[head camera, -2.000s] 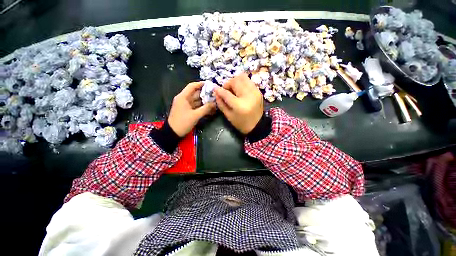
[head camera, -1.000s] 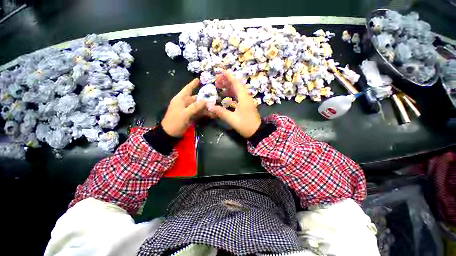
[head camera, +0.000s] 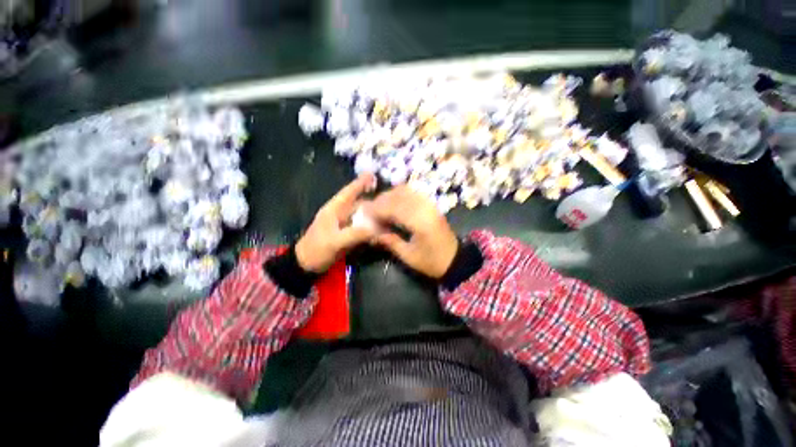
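Observation:
My left hand (head camera: 335, 229) and my right hand (head camera: 417, 229) meet in front of the centre pile, above the dark table. A small whitish flower head (head camera: 360, 218) shows between my fingertips, mostly hidden and blurred. Both hands hold it. The centre pile of unfinished flower heads (head camera: 471, 144), whitish with yellow-orange parts, lies just beyond my hands. The left pile of fuller grey-lilac flower heads (head camera: 131, 196) lies to the left.
A white glue bottle (head camera: 586, 208) with a blue nozzle lies right of my hands. Beyond it are a crumpled white cloth (head camera: 650, 150), gold-coloured rods (head camera: 703, 202) and a bowl heaped with flower heads (head camera: 703, 96). A red pad (head camera: 328, 306) lies by my left forearm.
The view has tilted, so the table sits lower in the picture. My fingers have closed around the flower head, which showed clearly between my parted hands one second ago.

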